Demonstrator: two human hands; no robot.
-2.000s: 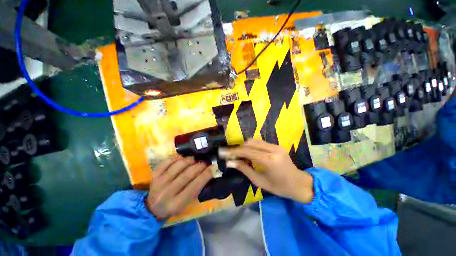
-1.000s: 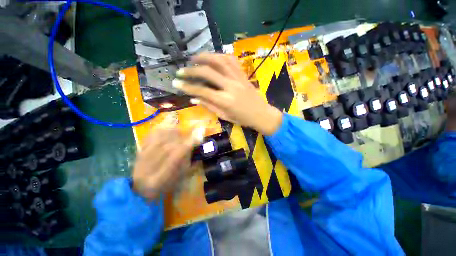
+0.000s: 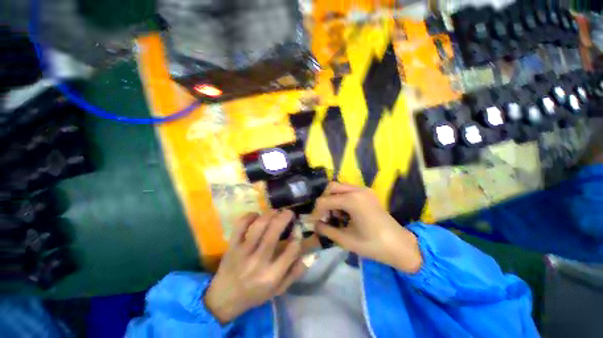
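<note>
A black housing (image 3: 274, 160) with a bright white square lies on the orange-yellow board. A second black housing (image 3: 297, 189) with a duller pale square lies just below it. My left hand (image 3: 258, 261) and my right hand (image 3: 360, 221) meet below these two. Their fingertips are on a dark housing (image 3: 324, 234), mostly hidden by the fingers. A small pale spot shows between the fingertips; blur hides whether it is a piece or a finger cover.
The metal fixture (image 3: 231, 39) with a glowing orange light (image 3: 208, 90) stands beyond. A blue hose (image 3: 125, 117) loops left. Dark housings (image 3: 40, 158) lie at left, rows with white squares (image 3: 445, 135) at right. A blue sleeve (image 3: 529, 204) of another person is at right.
My right hand has come back from the fixture to the near housing. My left hand has moved down and right to meet it. The camera view has shifted.
</note>
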